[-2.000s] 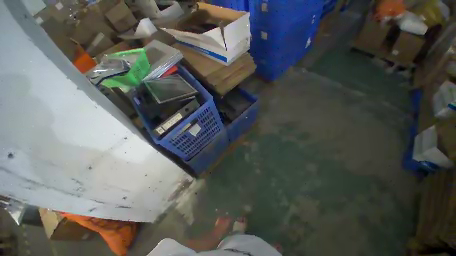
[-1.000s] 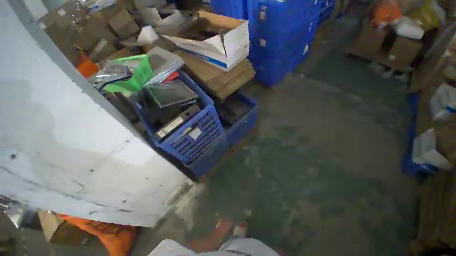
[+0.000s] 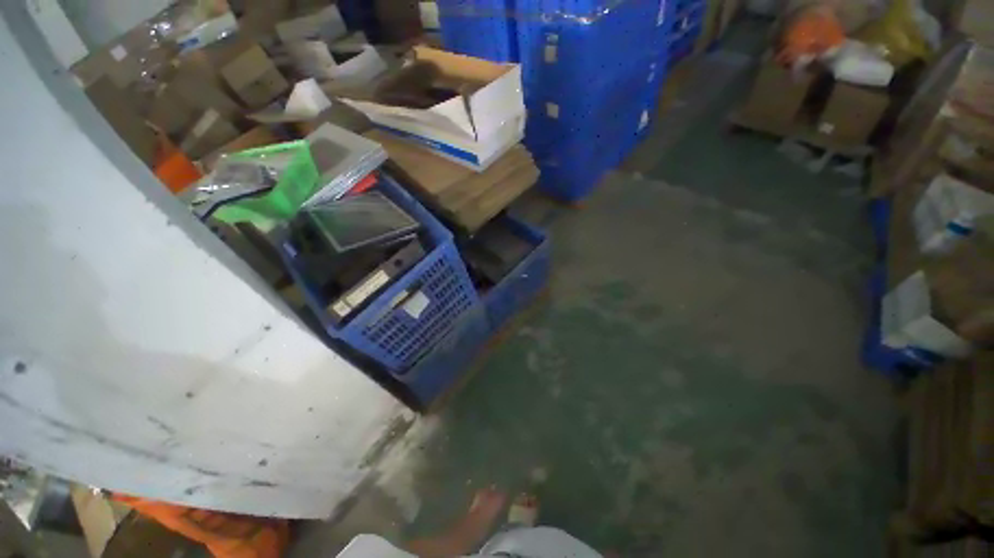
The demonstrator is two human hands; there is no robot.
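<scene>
Neither my left hand nor my right hand can be made out. Blurred skin-toned shapes at the bottom edge, by my white clothing, look more like feet. Nearest in front is a slotted blue crate (image 3: 420,316) with a binder-like piece (image 3: 376,280) and a dark framed flat panel (image 3: 365,221) in it. A bright green tray (image 3: 289,180) with clear plastic lies on top at the back left. Behind, an open white-and-blue carton (image 3: 480,122) sits on stacked flat brown cardboard (image 3: 480,185), above a lower blue bin (image 3: 521,273).
A white partition (image 3: 164,327) bulges along the left, with an orange cover (image 3: 223,531) at its foot. Tall blue stacked bins (image 3: 594,109) stand behind. Cartons on a pallet (image 3: 856,114) are at the back right. A white carton (image 3: 916,316) and stacked cardboard line the right.
The view has shifted slightly, so the crate, cartons and blue bins sit a little lower and further left. No item has visibly been moved or handled.
</scene>
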